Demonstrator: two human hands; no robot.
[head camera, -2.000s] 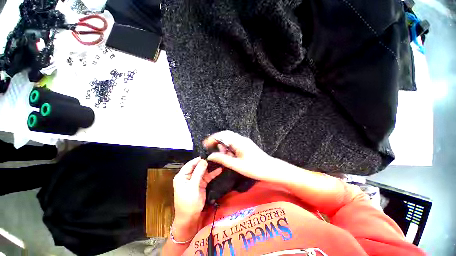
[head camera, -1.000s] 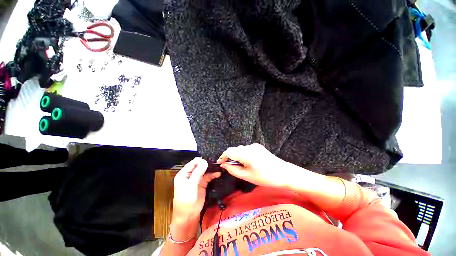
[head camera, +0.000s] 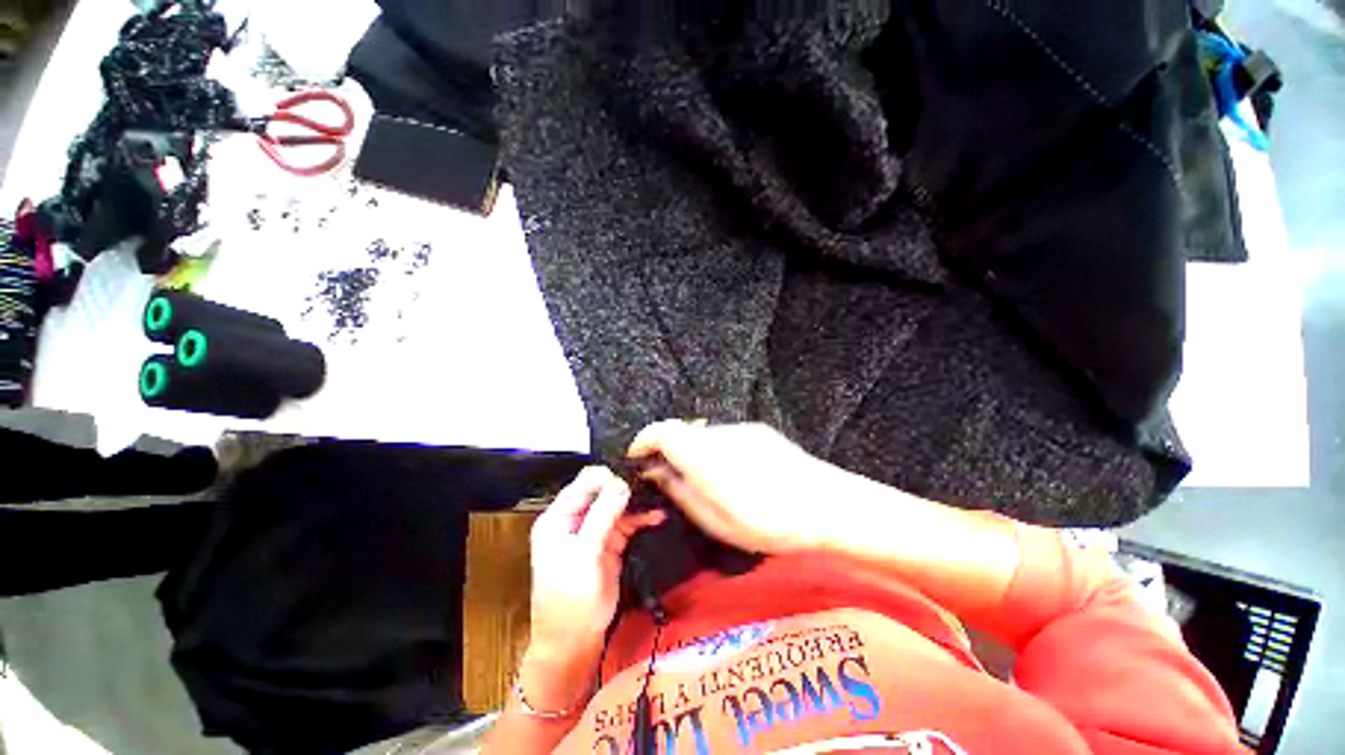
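Note:
The black coat (head camera: 1062, 236), with dotted stitch lines, lies over the table and down to my lap. Its speckled charcoal pile lining (head camera: 664, 280) faces up. My left hand (head camera: 578, 553) pinches the dark coat edge at my lap. My right hand (head camera: 738, 479) comes in from the right, its bent fingers closed on the same edge, with fingertips close to my left ones. No needle or thread can be made out at the fingertips. Tiny dark fasteners (head camera: 350, 292) lie loose on the white table (head camera: 457, 354).
Red-handled scissors (head camera: 307, 133) and a flat black phone-like object (head camera: 428, 162) lie at the upper left, beside a tangled black heap (head camera: 140, 133). Thread cones (head camera: 229, 362) lie near the table edge. A brown board (head camera: 497, 612) is left of my lap. A black crate (head camera: 1254, 634) stands lower right.
My right hand has rotated and its fingers are now bent down at the edge; the thin sliver seen there earlier no longer shows. The view has shifted, moving the table items slightly right.

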